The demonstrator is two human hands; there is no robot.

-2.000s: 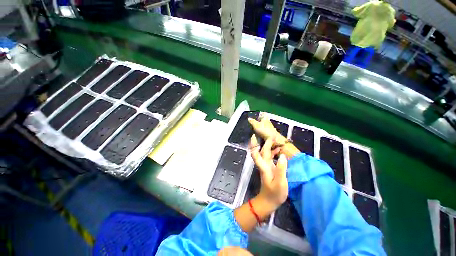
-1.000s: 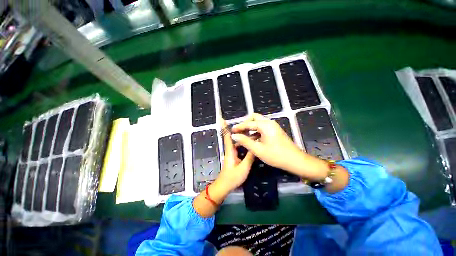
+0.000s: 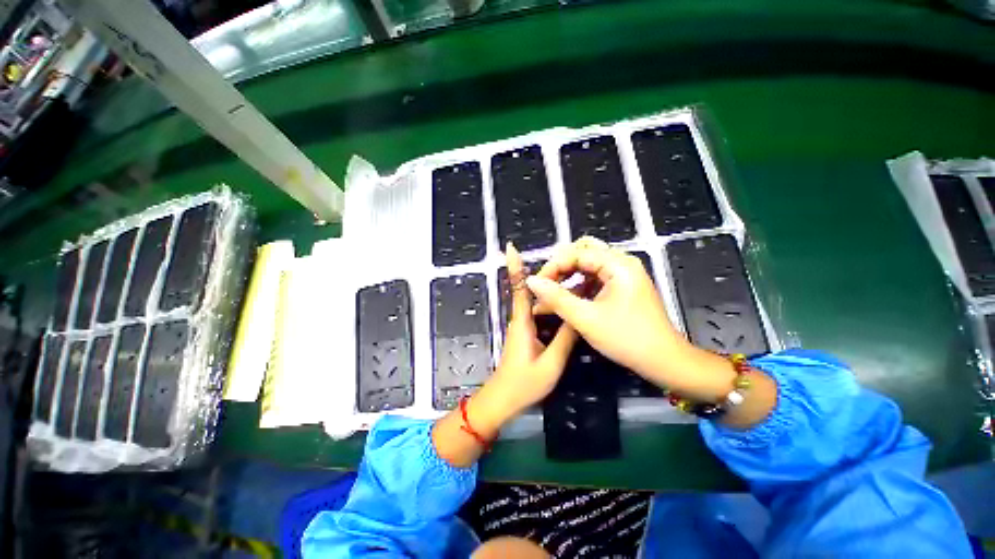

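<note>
My left hand (image 3: 526,366) is over the middle of the white blister tray (image 3: 340,360), index finger pointing up, with a black socket cover (image 3: 582,420) under it that sticks out past the tray's front edge. My right hand (image 3: 622,311) touches the left index finger with thumb and fingertips pinched; a tiny strip there is too small to make out. Other black covers (image 3: 384,344) lie in the tray's pockets, and the back left pocket is empty and ribbed. My hands hide part of the covers in the front row.
Stacked filled trays (image 3: 131,328) stand at the left. Pale yellow sheets (image 3: 292,339) lie between them and the tray in front of me. A pale post (image 3: 218,104) rises behind. Another filled tray (image 3: 960,224) is at the right edge, on the green bench (image 3: 813,120).
Since two seconds ago, a cover has left the back left pocket and is now under my hands. Over the last second my hands have stayed together at the left index finger; the view has shifted slightly.
</note>
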